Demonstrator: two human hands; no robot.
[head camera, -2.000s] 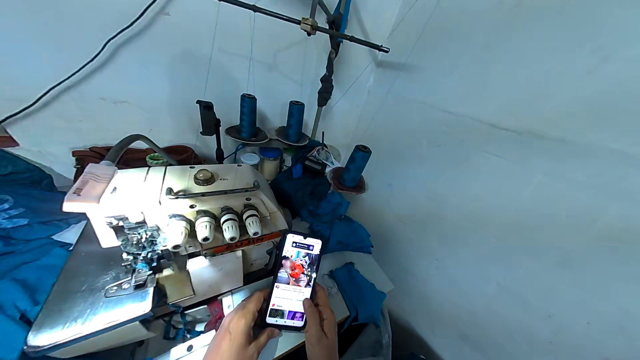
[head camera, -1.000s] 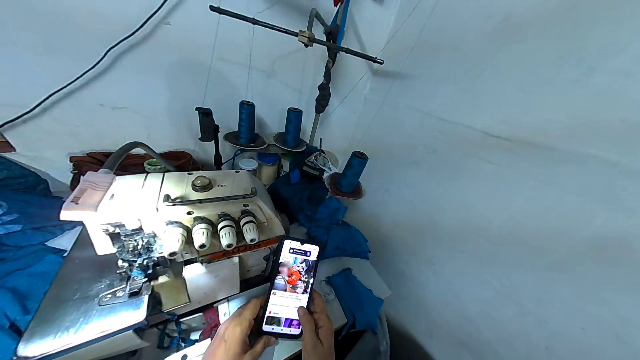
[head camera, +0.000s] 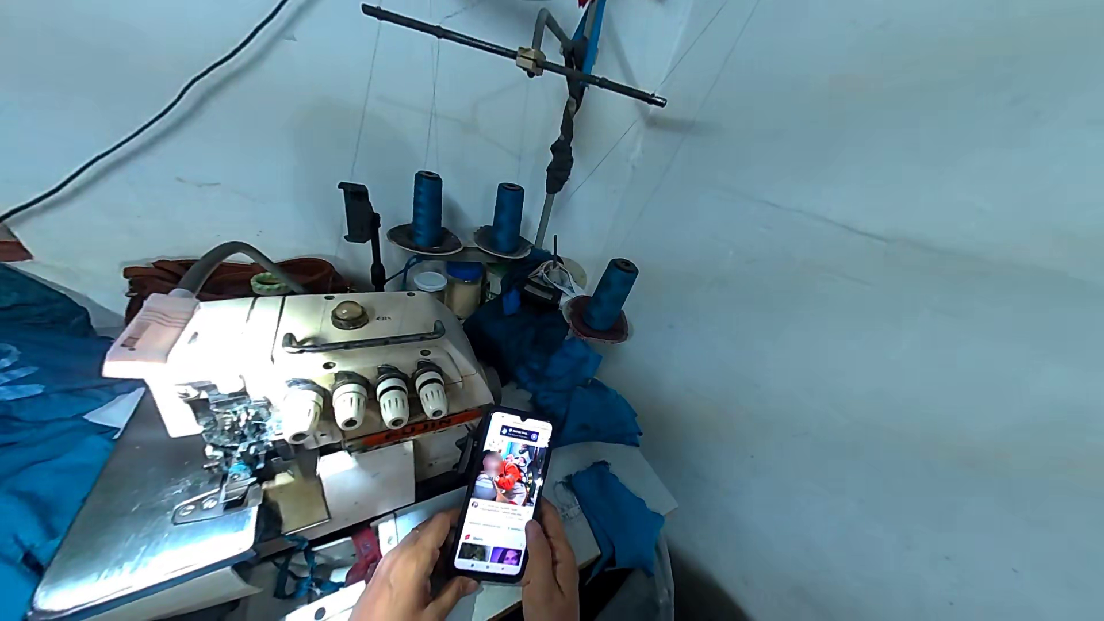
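Observation:
A smartphone (head camera: 503, 496) with a lit screen is held upright between both hands, in front of an overlock sewing machine (head camera: 379, 336). My left hand (head camera: 414, 569) grips the phone's lower left edge, its thumb near the bottom corner. My right hand (head camera: 552, 565) holds the lower right edge, with the thumb along the side of the screen. The machine's white tension dials (head camera: 392, 398) stand just left of the phone's top. Its lamp-lit needle and presser foot area (head camera: 237, 448) is farther left, over a metal plate.
Blue thread cones (head camera: 427, 210) stand behind the machine under a thread stand bar (head camera: 474, 41). Blue fabric (head camera: 43, 448) lies at the left; blue scraps (head camera: 617, 513) lie right of the phone. Lidded jars (head camera: 464, 289) and a black phone holder (head camera: 358, 213) are at the back. A wall (head camera: 862, 302) rises at the right.

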